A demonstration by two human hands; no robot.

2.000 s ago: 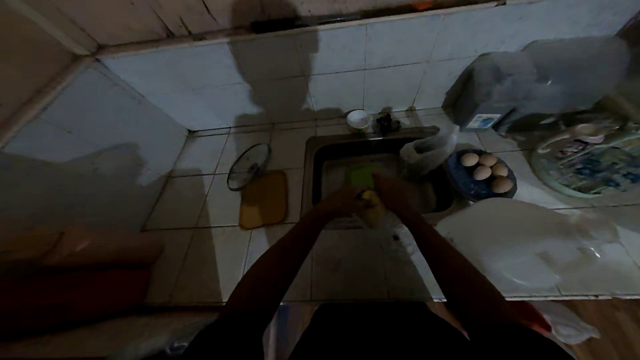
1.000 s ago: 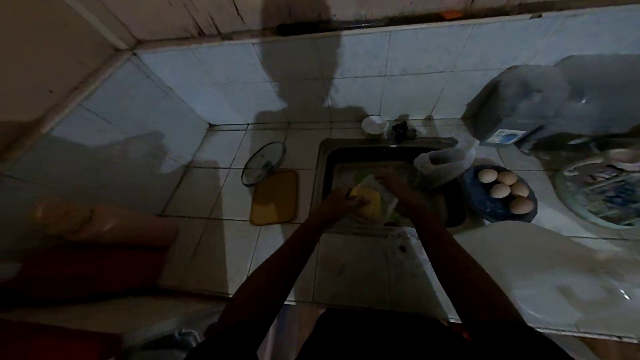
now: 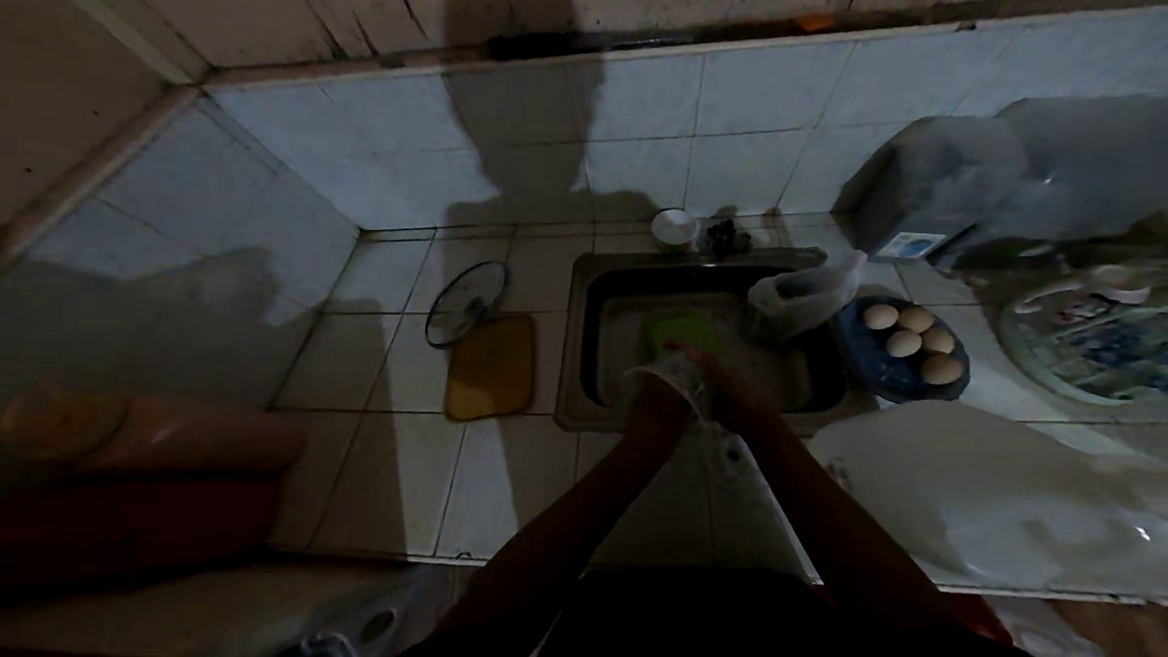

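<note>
Both hands are over the near part of a metal sink [image 3: 573, 365]. My left hand [image 3: 662, 401] is inside a clear plastic bag [image 3: 680, 370], whose rim circles the wrist area. My right hand [image 3: 725, 392] grips the bag from the right side; its fingers are dim. Beyond the hands a green item [image 3: 675, 330] lies in the basin. A whitish plastic bag [image 3: 798, 301] stands at the sink's right side. Whether anything else is inside the bag around my left hand cannot be seen.
Left of the sink lie a yellow-brown board [image 3: 491, 370] and a glass lid [image 3: 467, 304]. A white bowl [image 3: 674, 228] sits behind the sink. To the right are eggs [image 3: 903, 343] on a blue tray [image 3: 867, 365], a patterned round tray [image 3: 1013, 347] and a large translucent plastic item [image 3: 967, 484].
One second ago my hands held a yellow thing with clear plastic around it; the yellow is no longer visible. My left hand is now inside the bag.
</note>
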